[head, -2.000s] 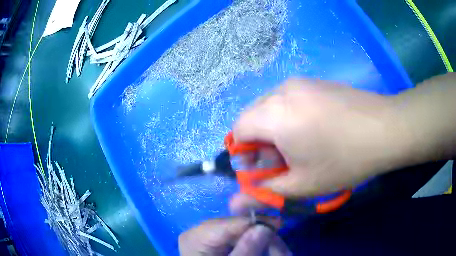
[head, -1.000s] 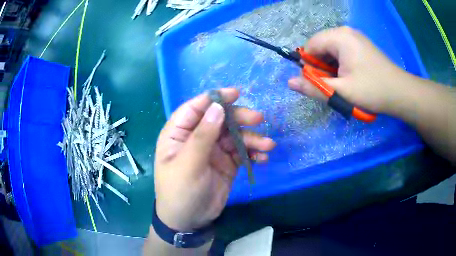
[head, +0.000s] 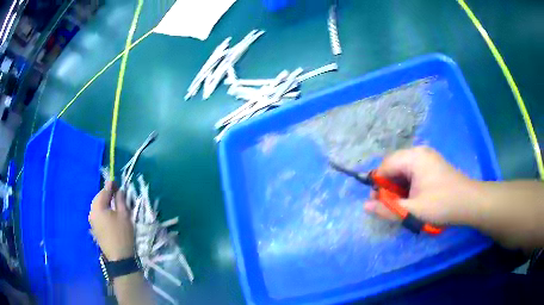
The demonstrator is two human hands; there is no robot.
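My right hand [head: 423, 187] holds the orange-handled scissors [head: 396, 205] over the blue catch tray [head: 229, 179]. Their dark narrow blades point up and left and look nearly closed. My left hand [head: 113, 223], with a dark wrist strap, is at the left edge of the larger strip pile [head: 149, 220], beside the deep bin. Its fingertips are blurred among pale strip ends, so whether it grips a strip cannot be told. Fine grey clippings [head: 376, 122] lie heaped at the tray's far side, with a thinner scatter nearer me.
The deep blue bin [head: 65, 208] stands at far left. The smaller strip pile [head: 262, 92] lies beyond the tray, with one separate strip [head: 334, 30] further right. A white sheet [head: 194, 18] lies at the back. Yellow lines [head: 119, 89] mark the green bench.
My left hand has moved left from the tray's edge to the larger strip pile; the grey strip it held is no longer visible. My right hand still holds the scissors. The view has shifted.
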